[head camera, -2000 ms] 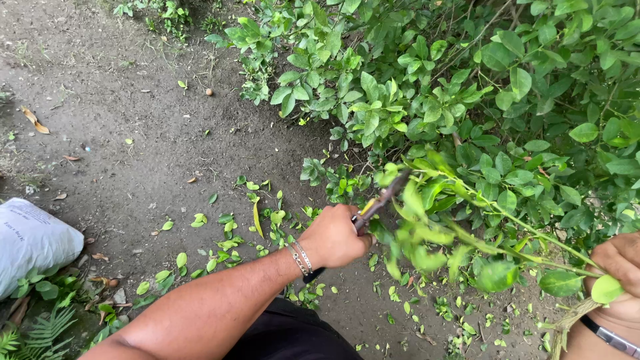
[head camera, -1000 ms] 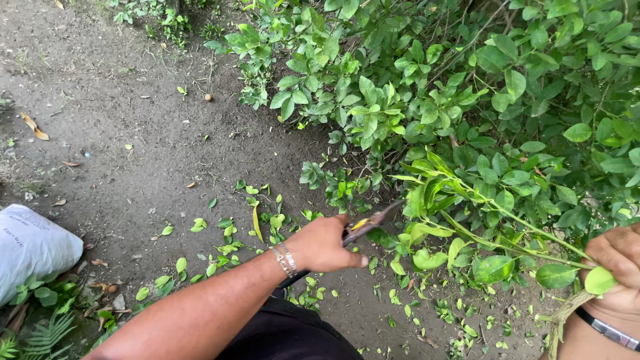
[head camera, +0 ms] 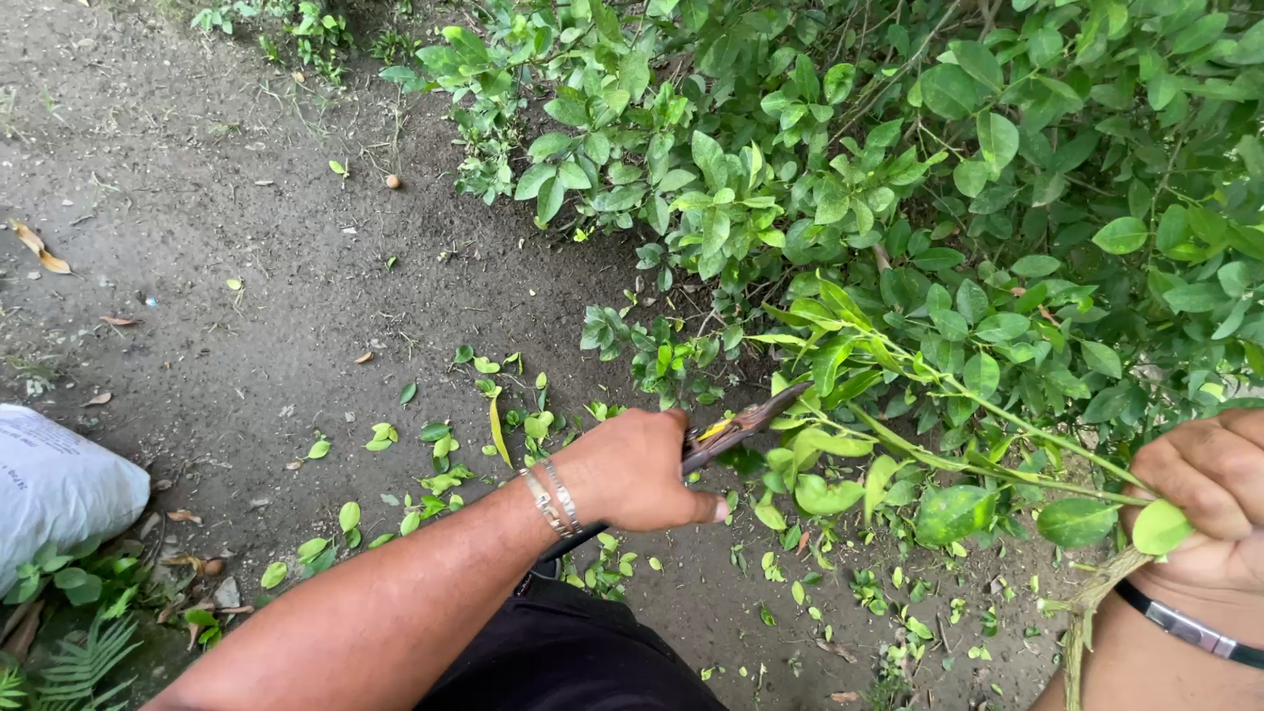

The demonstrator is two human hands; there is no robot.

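Note:
In my left hand (head camera: 642,469) is a pair of dark, worn pruning shears (head camera: 736,433) with a bit of yellow near the pivot. Their blades point up and right, with the tip at the leaves of a cut leafy branch (head camera: 1037,434). Whether the blades are apart or together cannot be told. My right hand (head camera: 1205,494), at the right edge, grips this branch by its stems, and a thicker woody stub (head camera: 1096,588) hangs below the fist. Green shoots reach leftward from the fist toward the shears.
A dense green shrub (head camera: 829,188) fills the upper right. Cut leaves (head camera: 434,484) lie scattered on the bare soil (head camera: 247,326). At the left edge sits a white sack (head camera: 64,484) bearing writing, beside a fern (head camera: 84,667). My dark-clothed leg (head camera: 583,652) is below.
Two seconds ago the branch's leaves were blurred by motion; now they are sharp. The shears have tilted lower than in the oldest frame. My right hand keeps its grip on the branch.

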